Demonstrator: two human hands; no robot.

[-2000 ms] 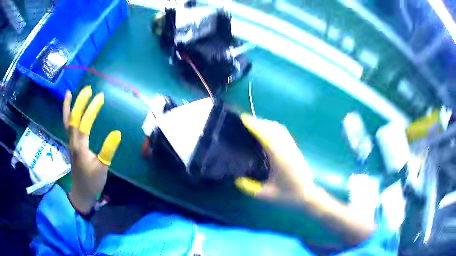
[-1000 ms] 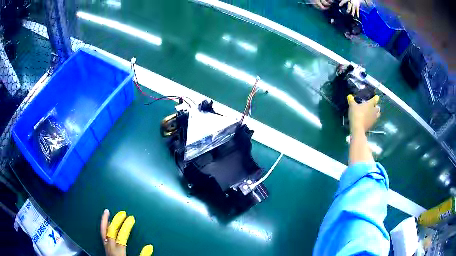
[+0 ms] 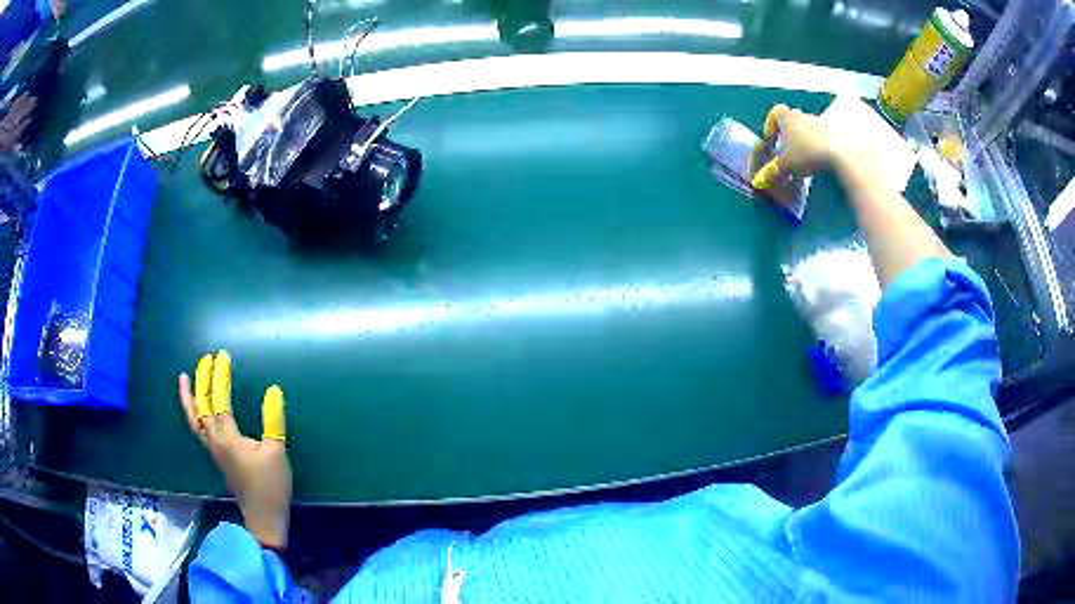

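Observation:
My right hand (image 3: pixel 802 151), with yellow finger cots, is at the back right. Its fingers touch the right end of small flat pale, shiny pieces (image 3: pixel 733 144) on the green mat. The fingers hide part of the pieces, so I cannot tell if one is gripped. My left hand (image 3: pixel 244 442) is open and empty at the mat's front left, fingers apart, with yellow finger cots. A black optical engine housing (image 3: pixel 309 177) with a lens opening at its right end and loose wires sits at the back left, untouched.
A blue bin (image 3: pixel 88 266) at the left holds a silvery bagged item. A white bag (image 3: pixel 132 543) is at the front-left edge. At the right are a crumpled white bundle (image 3: pixel 837 295) with a blue part, a white sheet (image 3: pixel 875 136), a yellow can (image 3: pixel 925 69) and a tray (image 3: pixel 961 177).
The view has turned to the right. My right hand has let go of a dark unit beyond the pale strip and is now at the flat pieces. My left hand stays open.

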